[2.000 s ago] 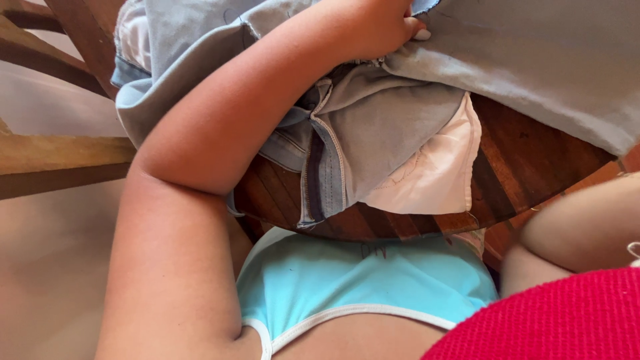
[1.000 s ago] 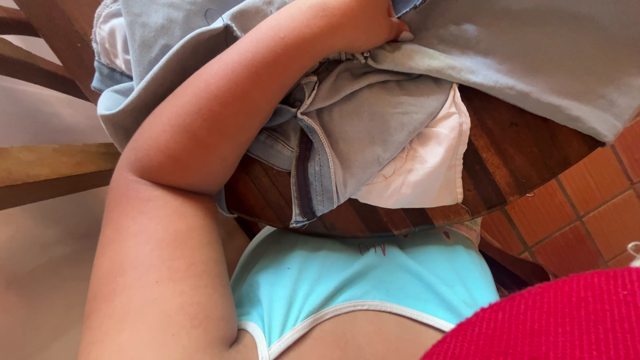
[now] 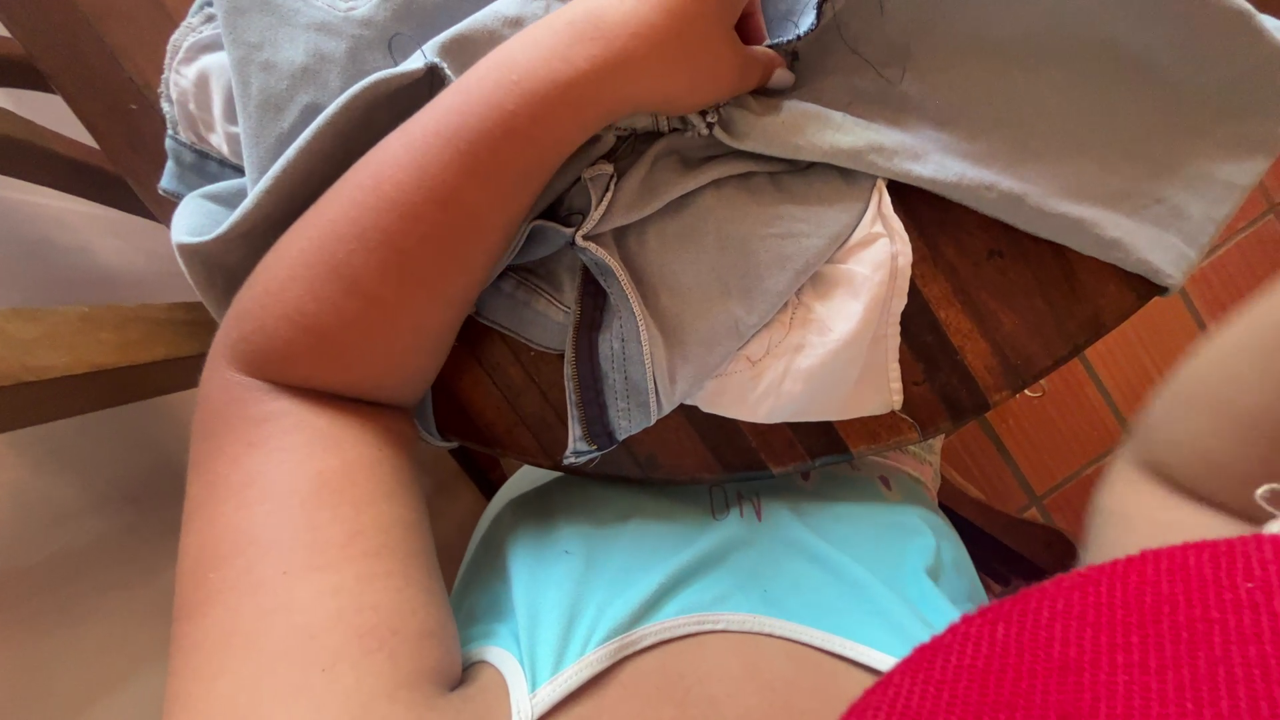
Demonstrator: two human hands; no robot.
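Note:
A grey denim garment (image 3: 780, 240), turned partly inside out, lies over the round wooden table (image 3: 1010, 300). Its metal zipper (image 3: 580, 370) and pale pocket lining (image 3: 820, 350) hang near the table's edge. At the top, my left hand (image 3: 690, 55) grips the denim beside a light blue piece of fabric (image 3: 790, 18) with a dark stitched edge. The thumb rests on the cloth; the other fingers are partly hidden or cut off by the frame. Only a blurred part of my right arm shows at the right, with the hand out of frame.
Wooden chair slats (image 3: 100, 340) stand at the left. My light blue top (image 3: 730, 570) is close against the table's near edge. Red ribbed fabric (image 3: 1120, 640) covers the lower right corner. Reddish floor tiles (image 3: 1060, 430) show beyond the table. Loose threads lie on the denim.
My right arm, in view at the right two seconds ago and out of view one second ago, shows there again. My left hand stays at the denim.

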